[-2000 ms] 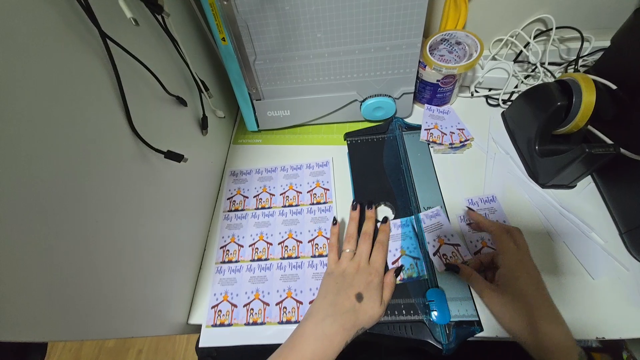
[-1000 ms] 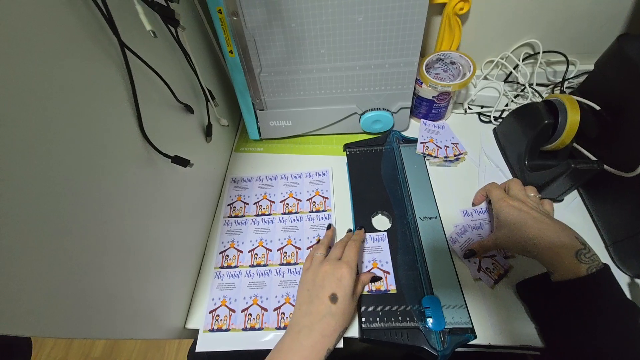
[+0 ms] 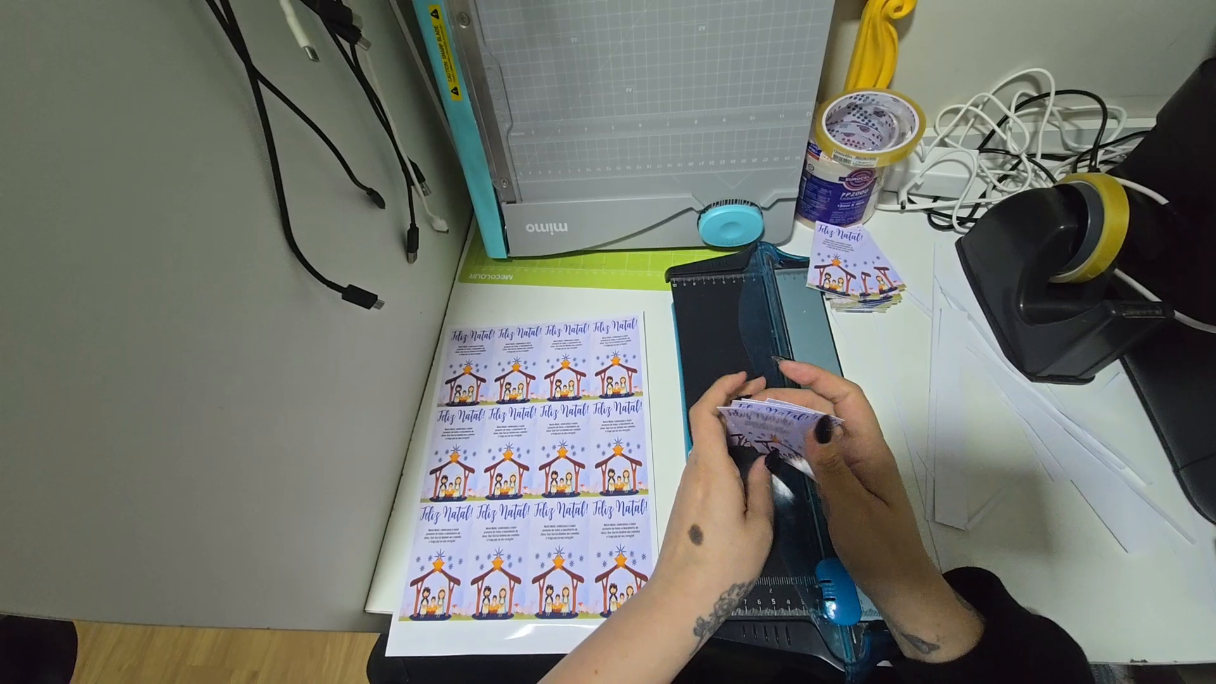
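Observation:
My left hand [image 3: 727, 484] and my right hand [image 3: 860, 465] meet above the dark paper trimmer [image 3: 722, 323]. Between their fingers they hold a small bunch of printed nativity cards [image 3: 774, 427], tilted, with edges not fully lined up. The trimmer's blue sliding cutter [image 3: 838, 591] sits near its lower end. To the left lies an uncut printed sheet [image 3: 537, 475] with rows of the same nativity design. A pile of cut cards [image 3: 855, 266] rests by the trimmer's upper right corner.
A larger grey and turquoise trimmer [image 3: 646, 190] stands behind, over a green mat [image 3: 589, 275]. Tape rolls [image 3: 860, 152], a black tape dispenser [image 3: 1054, 275] and tangled cables [image 3: 988, 152] are at the right. White paper strips [image 3: 950, 427] lie below them; black cables [image 3: 275, 190] hang at the left.
My right hand has gathered the cards from the table right of the trimmer and brought them over it. My left hand has lifted a card from the trimmer and joined it.

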